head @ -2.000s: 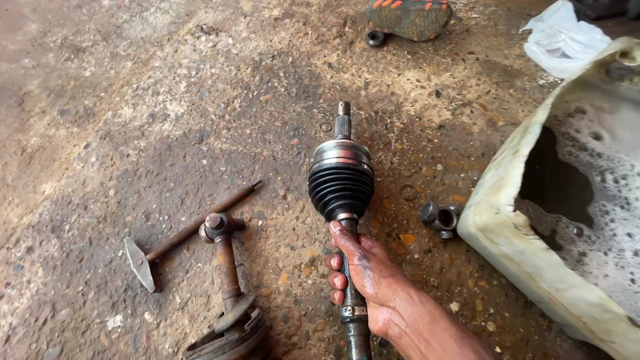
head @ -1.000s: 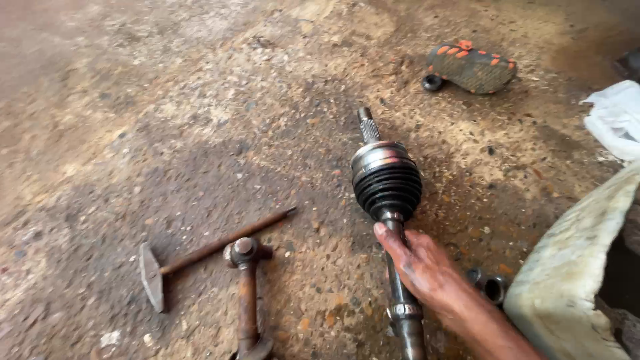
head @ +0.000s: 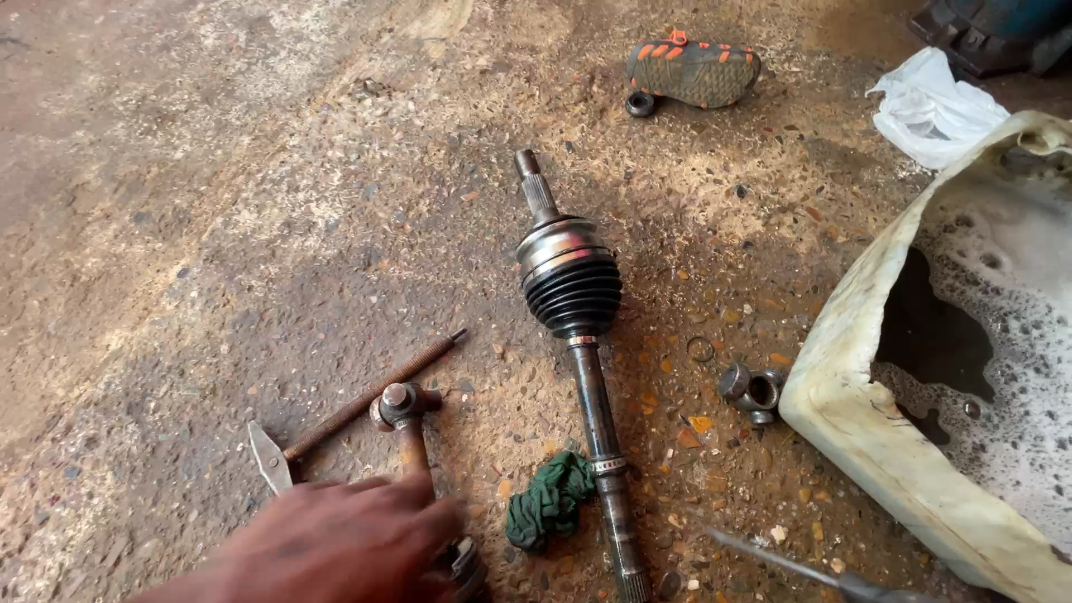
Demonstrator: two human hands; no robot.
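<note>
A drive axle shaft with a ribbed black rubber CV boot and a splined end lies on the rough floor at the middle, no hand on it. My left hand, blurred, reaches in from the lower left over a rusty metal part with a knobbed head; whether it grips anything cannot be told. Just beyond its knuckles lies a hammer with a ribbed metal handle. A crumpled green cloth touches the axle. At the bottom right is a blurred thin metal tool with a dark handle. My right hand is out of view.
A cut pale plastic container of foamy liquid stands on the right. Beside it lies a dark metal joint piece. Farther off are a sole-like orange-trimmed object, a small metal ring and a white plastic bag.
My right hand, earlier on the axle below its boot, has let go and left the view. My left hand has come in at the lower left. The green cloth and thin tool now show.
</note>
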